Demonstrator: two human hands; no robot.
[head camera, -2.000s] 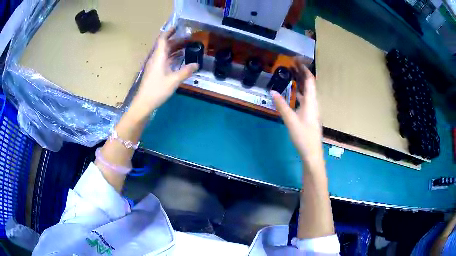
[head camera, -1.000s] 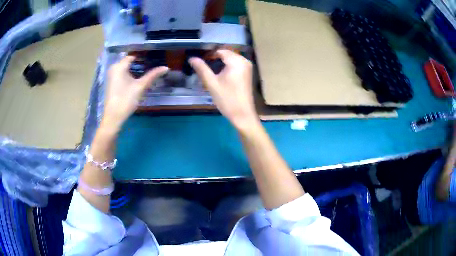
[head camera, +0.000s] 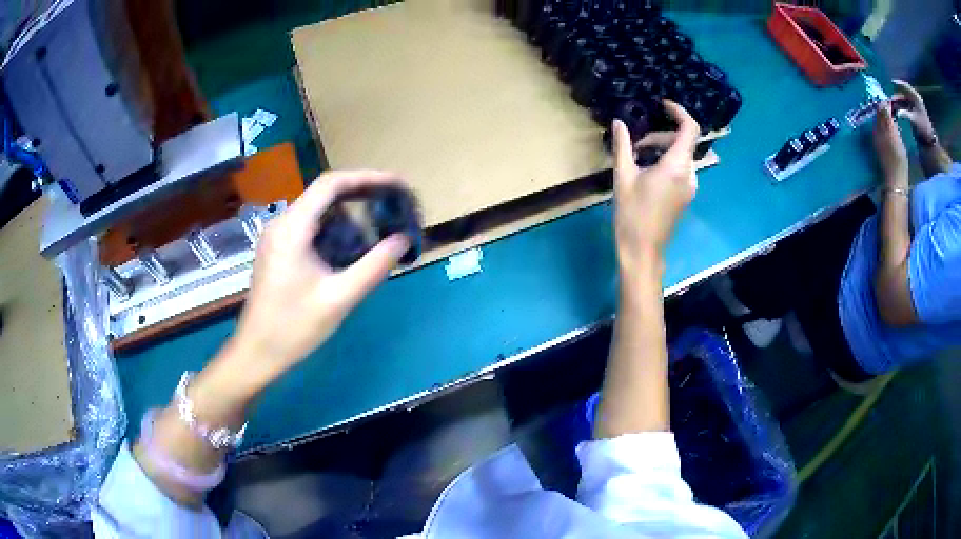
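My left hand (head camera: 316, 263) holds black cylindrical parts (head camera: 398, 219), blurred, in front of the cardboard's near left corner; I cannot tell how many. My right hand (head camera: 655, 190) is at the near edge of the stacked rows of black parts (head camera: 632, 63), thumb and fingers around one or more black parts there. The four-station fixture (head camera: 200, 268) at the left shows its bright posts bare. The press (head camera: 90, 105) stands above it.
Cardboard sheet (head camera: 432, 105) lies under the rows. A plastic-lined box (head camera: 95, 368) is at the left edge. A white piece (head camera: 464, 263) lies on the bench. At right are a red tray (head camera: 814, 44), a strip of black parts (head camera: 806, 147) and a neighbouring worker (head camera: 917, 253).
The view has swung right. Both hands have left the fixture; its posts, covered two seconds ago, are bare. The left hand carries black parts, and the right has moved to the stacked rows.
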